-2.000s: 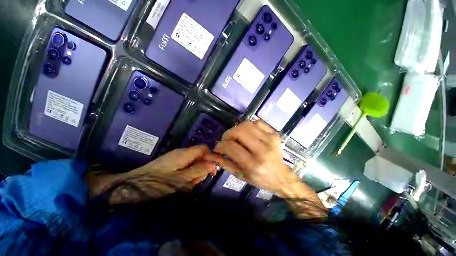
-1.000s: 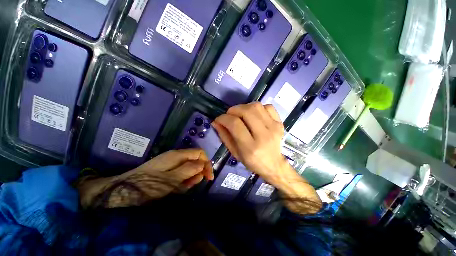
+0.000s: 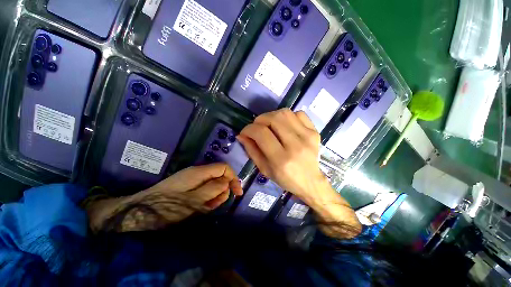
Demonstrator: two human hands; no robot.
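Purple smartphones lie back up in a clear blister tray [image 3: 210, 101]. My hands are at a middle phone [image 3: 234, 155] in the near row. My right hand [image 3: 286, 148] has its curled fingertips at the phone's top edge, beside the dark lens rings [image 3: 220, 142]. My left hand [image 3: 196, 188] is over the lower part of the same phone, fingers curled and thumb near the fingertips. Whether either hand pinches something small cannot be seen. The phone's lower part is hidden by my left hand.
A green pom-pom pen [image 3: 427, 106] lies right of the tray. White packs [image 3: 472, 103] in clear plastic are far right. A blue strip [image 3: 392, 211] and white pieces [image 3: 374, 208] lie near my right wrist. A white box-like piece [image 3: 440, 184] stands near the bench edge.
My hands, together over the lenses two seconds ago, are now apart, with the lenses uncovered between them. Since one second ago they have barely moved; the view has shifted slightly.
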